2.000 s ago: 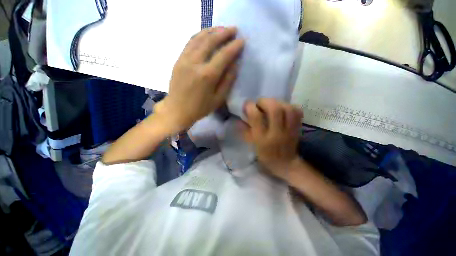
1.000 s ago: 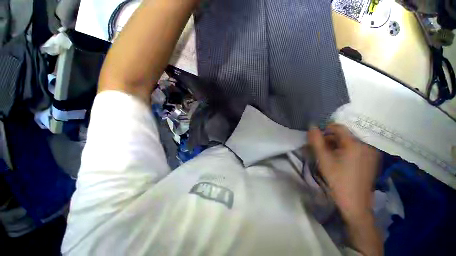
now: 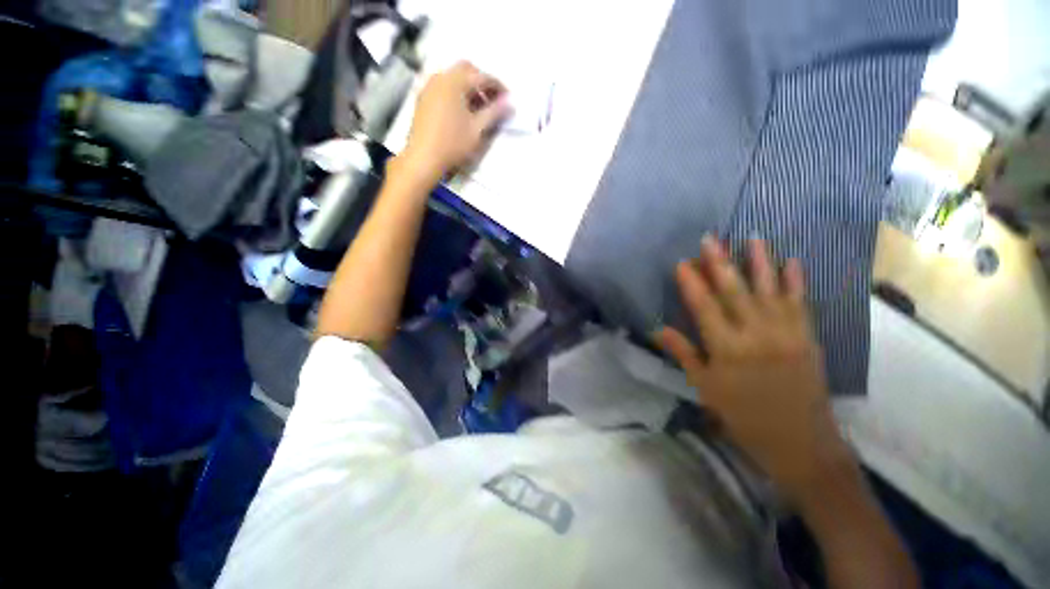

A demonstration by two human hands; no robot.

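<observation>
A patterned fabric panel [image 3: 691,150], dark grey with fine checks and stripes, lies over the white table and hangs towards the lap. Its upper part is folded or overlapped at the top right. My right hand [image 3: 748,339], slightly blurred, rests on the panel's lower part with fingers spread. My left hand [image 3: 458,121] is at the table's left part, left of the panel, with fingers curled. A faint edge shows beside its fingertips; whether it holds something cannot be told. A white piece [image 3: 610,374] lies below the panel's lower edge, near my lap.
The cream machine bed [image 3: 967,276] is at the right, with the dark machine head partly in view. The white table front [image 3: 944,426] runs below it. Grey and white cloth [image 3: 230,173] and blue plastic are heaped at the far left. Scraps [image 3: 495,322] lie below the table edge.
The view has turned left. My left hand has come back from the top edge to the table's left part. My right hand has moved from the panel's lower edge up onto it and spread flat.
</observation>
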